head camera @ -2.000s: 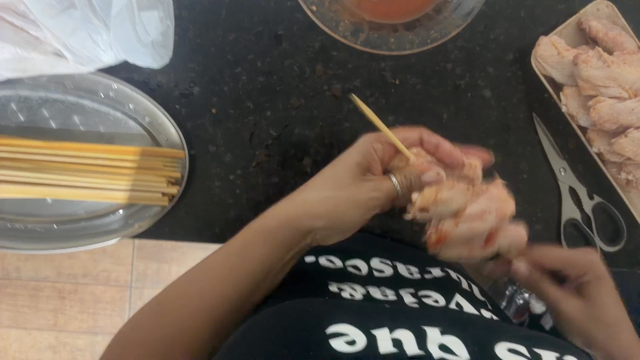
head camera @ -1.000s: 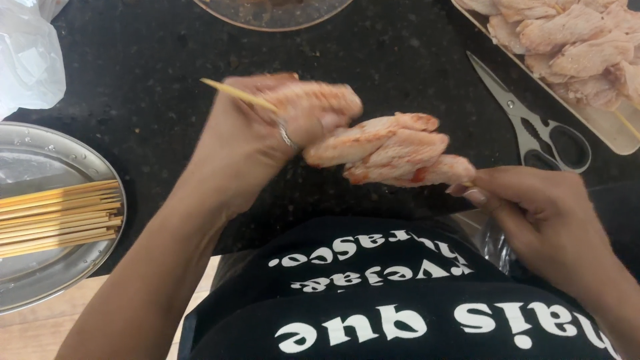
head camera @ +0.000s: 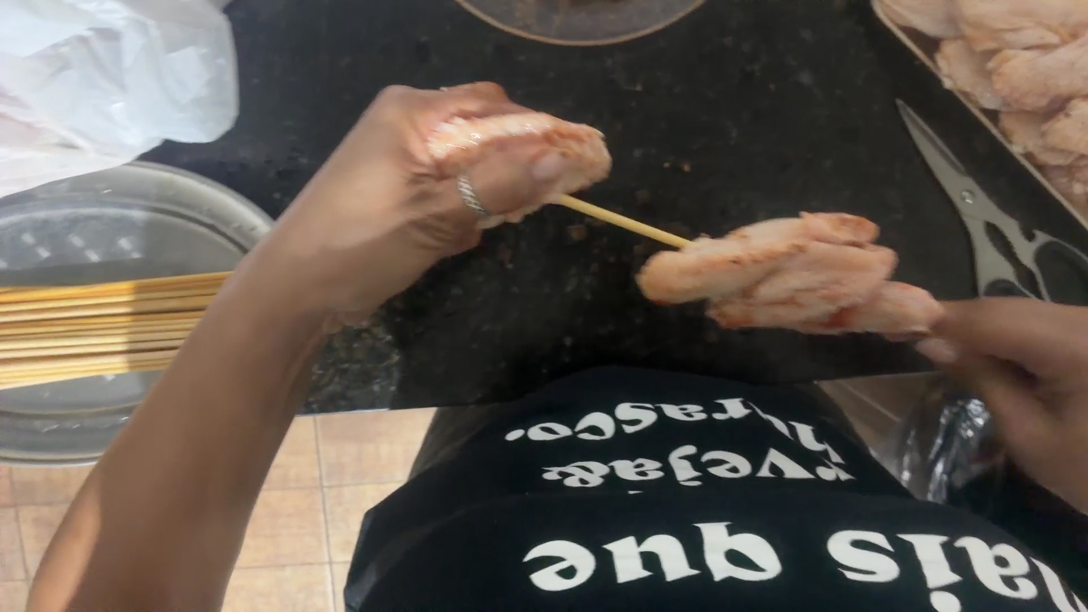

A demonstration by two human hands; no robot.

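My left hand (head camera: 442, 178), with a ring on one finger, is closed around a raw chicken wing piece (head camera: 552, 153) on a wooden skewer (head camera: 625, 222). A bare length of the skewer shows between that piece and several more raw chicken pieces (head camera: 790, 272) bunched farther right. At the right end of the bunch, my right hand (head camera: 1020, 365) pinches the skewer's end or the last piece; its fingers hide which. The skewer slants down to the right above the dark stone counter.
An oval metal tray (head camera: 161, 191) with loose wooden skewers (head camera: 93, 327) lies at left, below a white plastic bag (head camera: 110, 76). Kitchen scissors (head camera: 973, 204) lie at right beside a tray of raw chicken (head camera: 1033, 76). A clear bowl's rim (head camera: 586, 38) shows at top.
A bare gap of skewer now shows between the piece in my left hand and the others. Two seconds ago the pieces were bunched together near my left hand. My hands have moved farther apart.
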